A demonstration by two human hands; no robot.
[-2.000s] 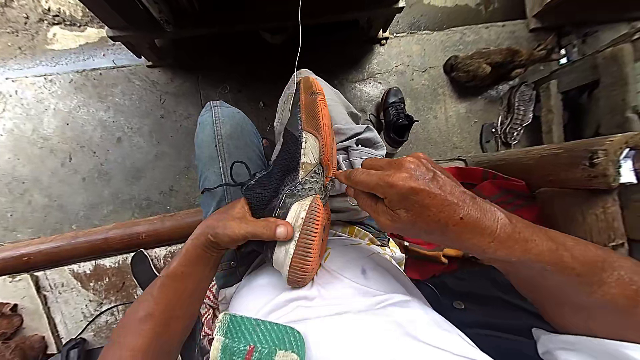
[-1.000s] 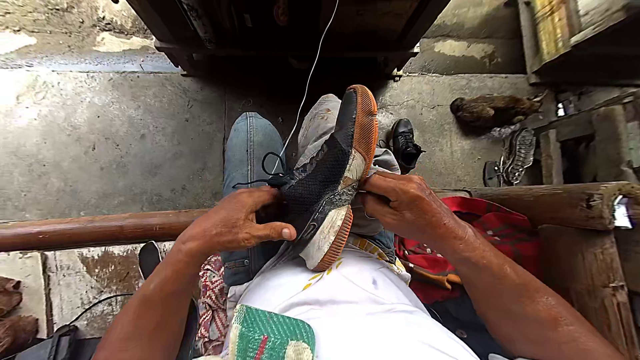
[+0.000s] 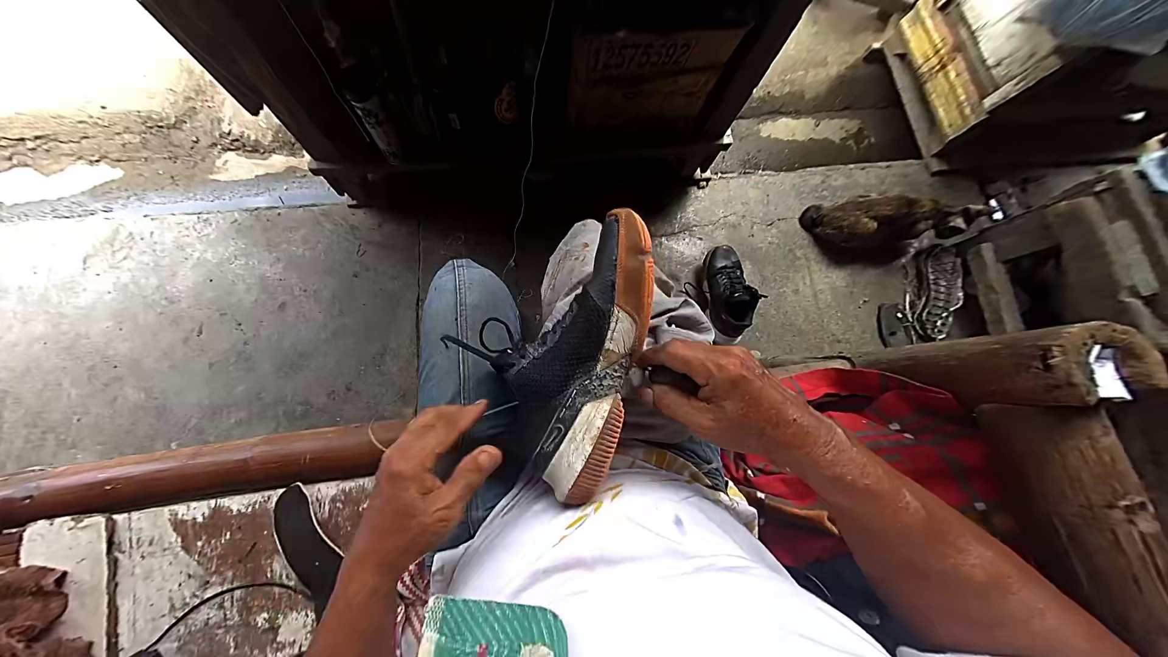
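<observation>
A black knit sneaker [image 3: 579,351] with an orange and white sole lies on its side across my lap, toe pointing away. Against the sole edge near its middle, my right hand [image 3: 707,388] grips a small dark-handled tool [image 3: 673,378]; its tip is hidden. My left hand [image 3: 433,479] is just left of the heel, thumb and fingers apart. A thin pale line, perhaps thread, shows near its fingertips. The black laces [image 3: 484,347] hang loose over the jeans knee.
A dark cabinet [image 3: 456,155] stands ahead, with a thin thread hanging before it. On the floor at right are a black shoe [image 3: 730,290], a brown bird [image 3: 876,221] and a shoe sole [image 3: 935,292]. A wooden rail [image 3: 228,467] runs left; red plaid cloth [image 3: 858,401] lies right.
My left hand has come off the shoe and moved left, its fingers spread. My right hand stays at the sole edge, where a dark handle now shows in it.
</observation>
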